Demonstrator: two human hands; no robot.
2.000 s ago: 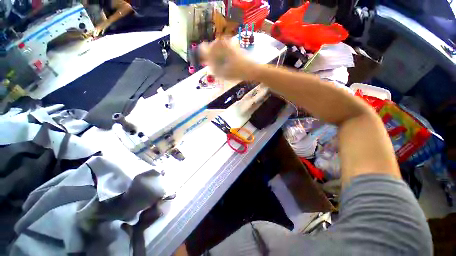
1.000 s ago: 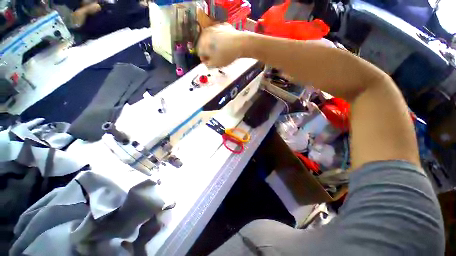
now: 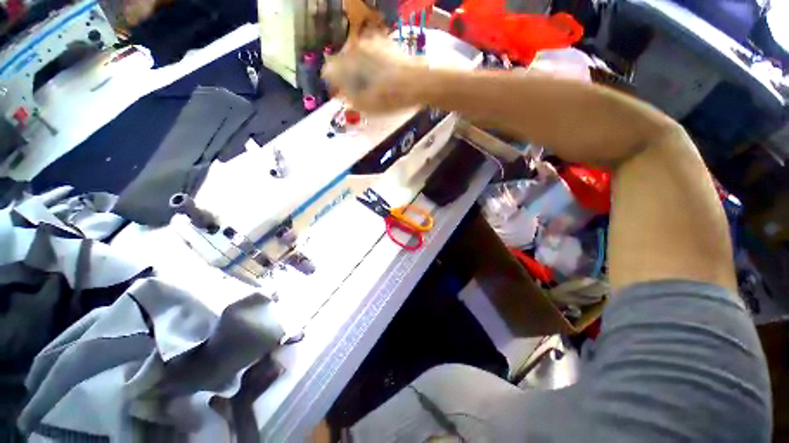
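Observation:
My right hand (image 3: 372,76) is blurred above the rear of the white sewing machine head (image 3: 303,186), near a red knob (image 3: 351,117). Its fingers look bent; whether they hold anything cannot be told. My left hand cannot be made out; only a small skin-toned patch shows at the bottom edge. Light grey cloth (image 3: 199,316) lies heaped left of the needle area, reaching the machine bed (image 3: 346,303). Scissors (image 3: 407,227) with orange and red handles lie on the bed, blades pointing to the machine head.
A dark grey panel (image 3: 186,156) lies on dark cloth behind the machine. Pink thread spools (image 3: 310,86) stand beside a pale box (image 3: 285,43). A black pad (image 3: 458,173) lies at the bed's right end. A red bag (image 3: 519,35) is behind, and a box of plastic bags (image 3: 554,234) at right.
The view has shifted, so the machine and cloth appear further left than two seconds ago. My right hand stays over the machine's rear, slightly nearer the spools. The scissors have not moved on the bed.

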